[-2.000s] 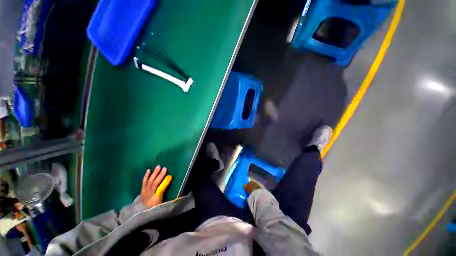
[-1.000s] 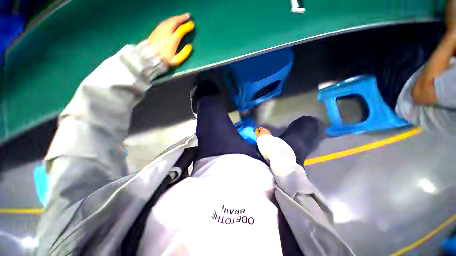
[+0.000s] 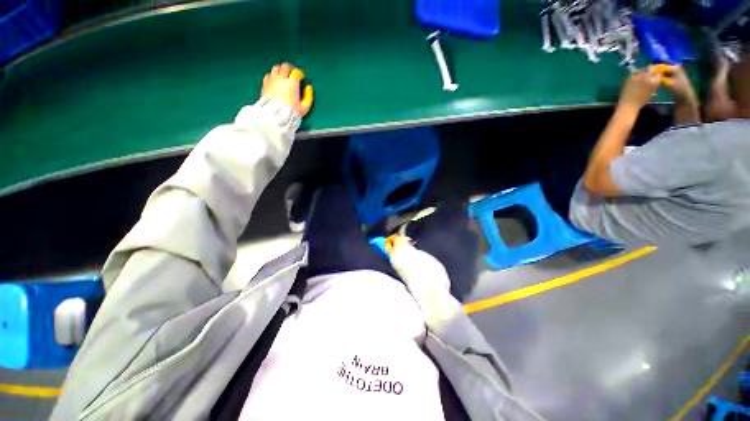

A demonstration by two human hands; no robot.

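My left hand (image 3: pixel 285 88), with yellow finger cots, rests on the green work surface (image 3: pixel 189 78) near its front edge, holding nothing. My right hand (image 3: pixel 395 242) is low between my legs, small in view, its fingers curled at the edge of a blue stool (image 3: pixel 379 245) mostly hidden by my body. A white stick-shaped unit (image 3: pixel 443 62) lies alone on the green surface, ahead and right of my left hand. A blue tray (image 3: pixel 458 18) is just behind it.
A seated person's hands (image 3: pixel 658 80) work at the right, by a pile of units (image 3: pixel 588 31) and another blue tray (image 3: pixel 663 41). Blue stools stand under the bench (image 3: pixel 393 168), at right (image 3: pixel 526 224) and at left (image 3: pixel 41 322). A yellow floor line (image 3: pixel 559 279) runs behind.
The view has turned, bringing the unit pile and the neighbouring person into sight at right. My left hand stays on the green surface. My right hand stays low at the stool.
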